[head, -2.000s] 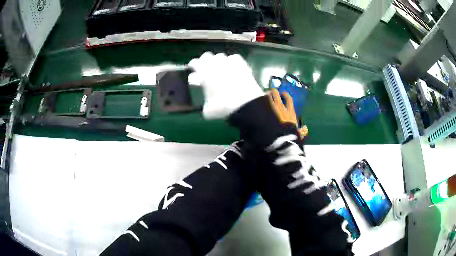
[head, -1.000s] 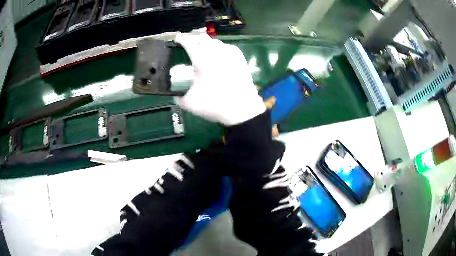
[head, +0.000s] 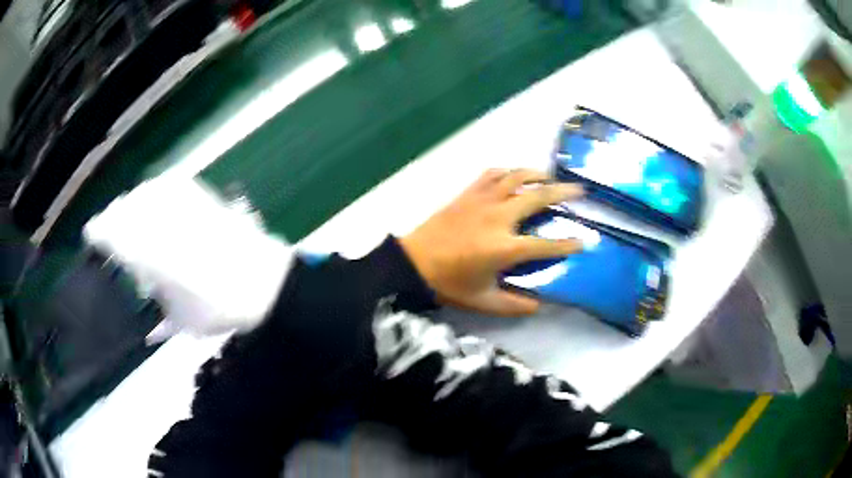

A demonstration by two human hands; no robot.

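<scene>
My left hand (head: 486, 245), bare, spans the end of a blue-faced phone unit (head: 598, 271) on the white bench cover, its thumb by the near edge and its fingers over the face and far edge. A second blue-faced stack (head: 635, 168) lies just beyond, its faces reflecting the lamps. My right hand (head: 201, 257), in a white glove, is at the left over the belt's near edge, its arm crossing my left arm. It is badly blurred; its fingers and anything in them cannot be made out. Dark blurred shapes lie beneath it.
The green belt (head: 411, 103) runs diagonally beyond the white cover (head: 420, 201). The black tray (head: 103, 84) stands at the upper left. A pale machine with a green light (head: 796, 103) is at the upper right. Green floor with a yellow line (head: 733, 439) shows at the lower right.
The view has swung right. My left hand has moved from the belt to the stacks on the bench. My gloved right hand is lower and further left; the dark carrier it held is no longer discernible.
</scene>
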